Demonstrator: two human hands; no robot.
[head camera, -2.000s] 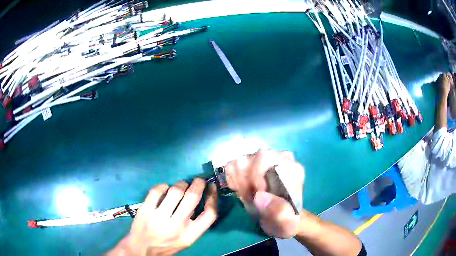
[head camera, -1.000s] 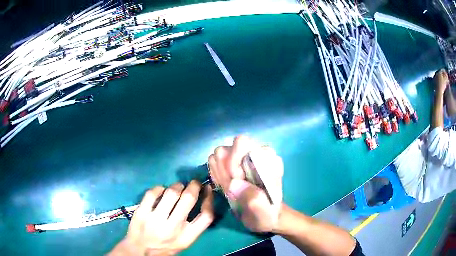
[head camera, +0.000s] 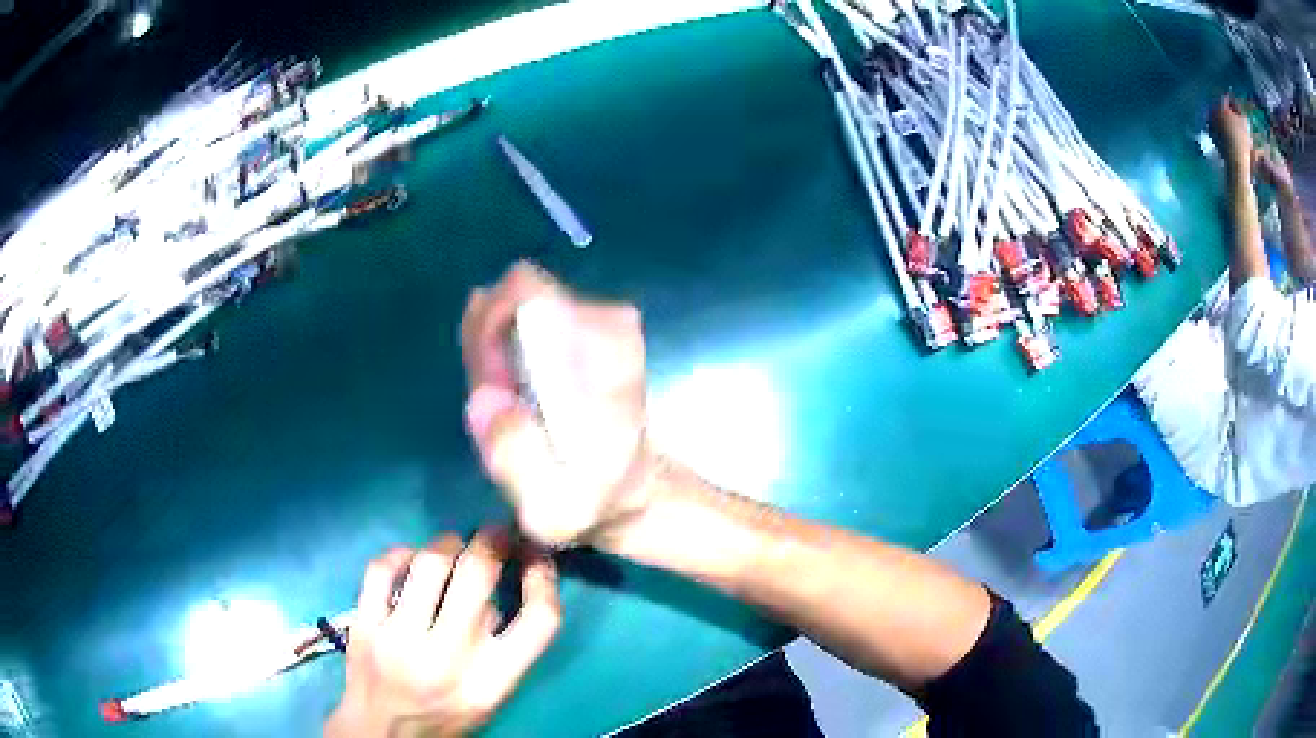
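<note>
My left hand (head camera: 448, 627) lies at the lower left over one end of a white-sleeved wire harness (head camera: 217, 685). Its fingers are bent down on that end and hide the connector. The harness runs left along the table to a small red connector. My right hand (head camera: 560, 411) is a blurred fist above and just beyond my left fingertips. It is closed on a pale pressing tool (head camera: 537, 361). The fixture block cannot be made out.
Harnesses (head camera: 159, 216) are piled at the upper left. Another pile (head camera: 981, 173) with red connectors lies at the upper right. Tweezers (head camera: 546, 192) lie mid-table. A blue stool (head camera: 1061, 505) and a person's arms and white sleeve (head camera: 1270, 389) are at the right.
My right fist has lifted and moved left with the tool in it. My left hand stays on the harness. The whole view has shifted and tilted a little.
</note>
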